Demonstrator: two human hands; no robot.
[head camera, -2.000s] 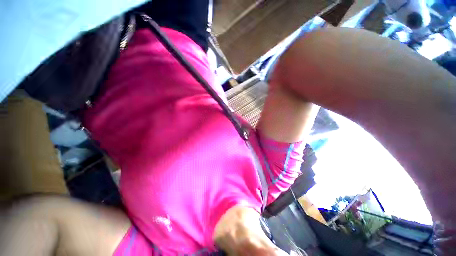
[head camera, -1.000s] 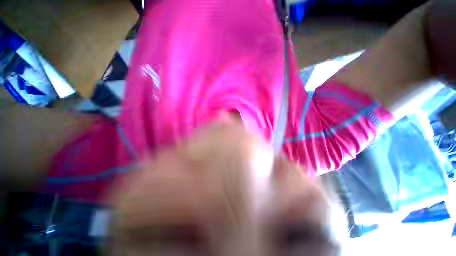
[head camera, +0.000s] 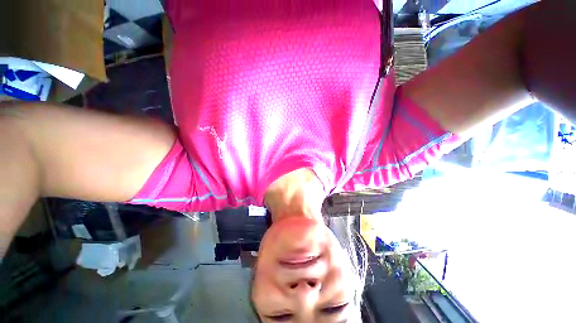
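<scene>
The view is upside down and faces a person in a pink shirt (head camera: 271, 94), who fills the middle. One bare arm (head camera: 107, 154) runs out at the left edge and the other arm (head camera: 467, 88) runs out at the upper right. Both hands are outside the picture, so what they hold cannot be seen. A dark strap (head camera: 383, 69) crosses the shirt. No work item shows near the person.
An open brown carton (head camera: 54, 25) with blue-and-white packs (head camera: 25, 79) is at upper left. Stacked cardboard (head camera: 410, 53) stands behind the shirt at right. A white object (head camera: 110, 254) is at lower left. Plants (head camera: 414, 276) and a bright opening are at lower right.
The camera has turned from a tilted, blurred view to a clearer, more level upside-down one. The person now appears farther off, and both arms spread towards the sides.
</scene>
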